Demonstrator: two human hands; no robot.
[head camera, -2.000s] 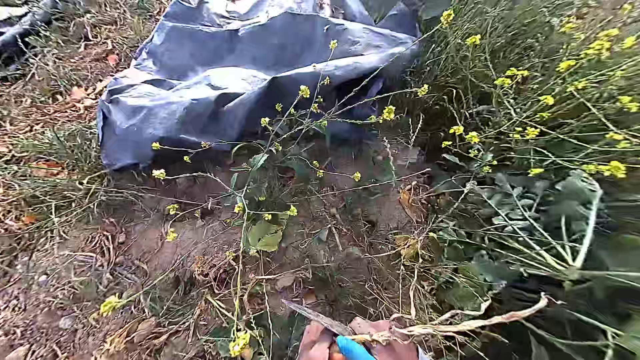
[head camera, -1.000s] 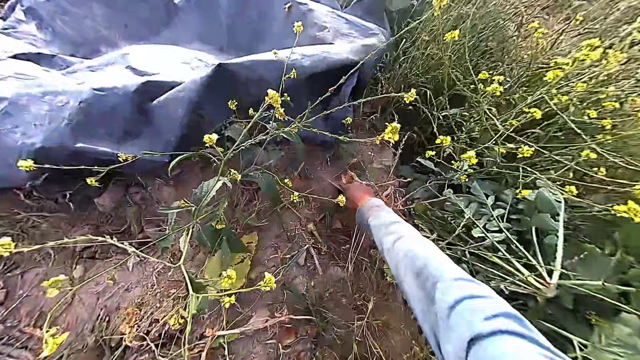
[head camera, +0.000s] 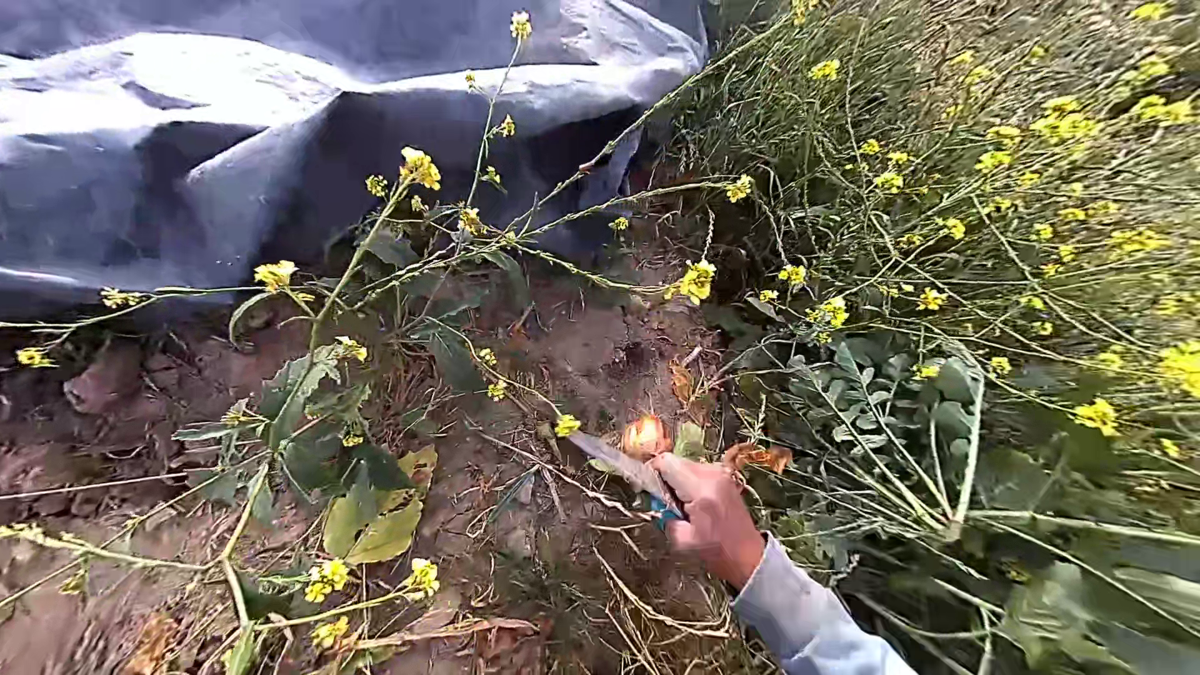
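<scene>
My right hand (head camera: 714, 516), in a light blue sleeve, is low over the soil right of centre. It is closed around the blue-green handle of a knife (head camera: 614, 461), whose blade points up and to the left. Just beyond the fingers an orange-brown onion (head camera: 647, 437) lies on the ground, close beside the blade. Whether the fingers touch the onion is hard to tell. My left hand is out of view.
A dark plastic sheet (head camera: 234, 169) lies across the upper left. A yellow-flowered weed (head camera: 319, 328) spreads over the soil at left and centre. Dense flowering plants (head camera: 937, 234) and a leafy plant (head camera: 862, 412) fill the right side. Dry stalks lie near my wrist.
Two seconds ago both hands were together at the bottom edge with the knife and a dry stalk. Then one arm reached farther forward; now my right hand is nearer, with the knife and onion visible.
</scene>
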